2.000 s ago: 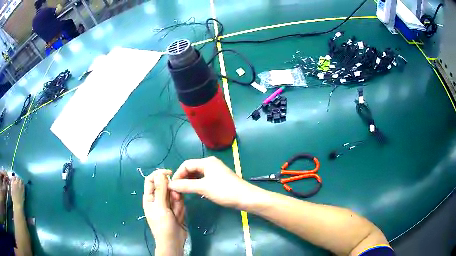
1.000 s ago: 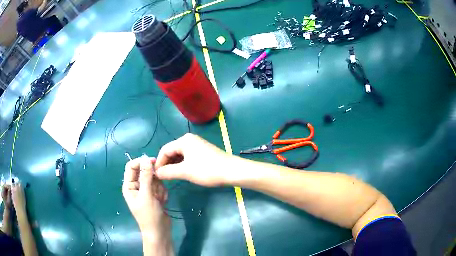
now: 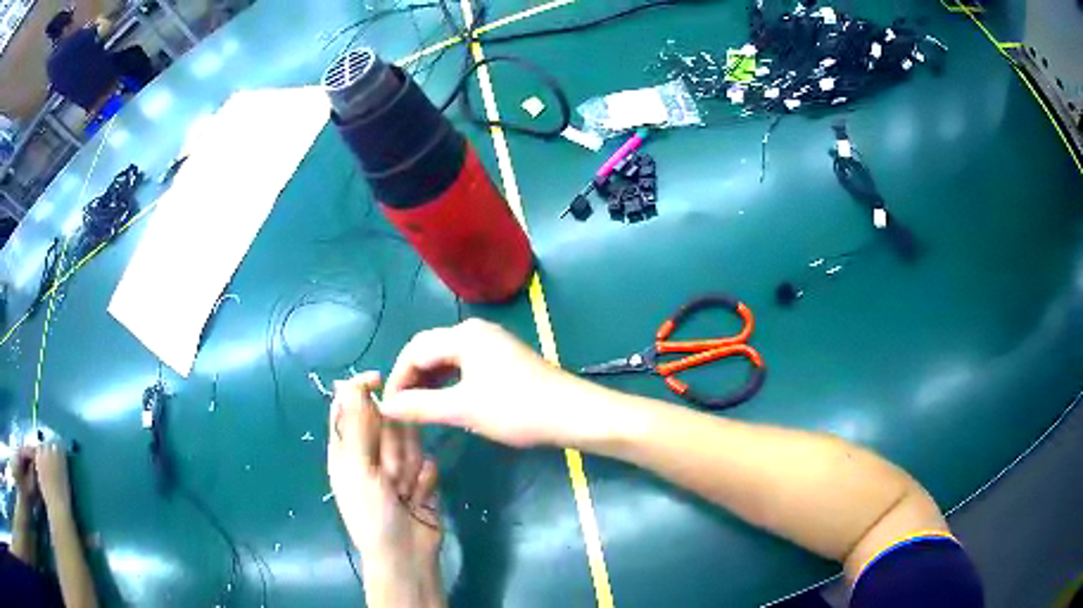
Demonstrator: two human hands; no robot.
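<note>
My left hand [image 3: 386, 487] is raised over the bench, palm towards me, with a thin black lead wire [image 3: 418, 511] running across its palm. A pale wire end [image 3: 318, 382] sticks out to the left of its fingertips. My right hand [image 3: 475, 380] reaches in from the right, thumb and index finger pinched at the left fingertips on a tiny pale wire end [image 3: 377, 397]. The fingers hide most of it. Scissors [image 3: 713, 350] with orange and black loops lie right of my right hand, untouched.
A red and black heat gun [image 3: 469, 238] stands upright beyond my hands. A white paper sheet [image 3: 220, 214] lies left. Black parts [image 3: 633, 188], a pink pen [image 3: 620, 154], a plastic bag [image 3: 641, 108] and a cable pile [image 3: 819, 59] lie farther right. Another person's hands [image 3: 45, 466] are at the left edge.
The whole view has shifted. My left hand's fingers have straightened and its palm shows more, with the wire across it. My right hand stays pinched at the left fingertips.
</note>
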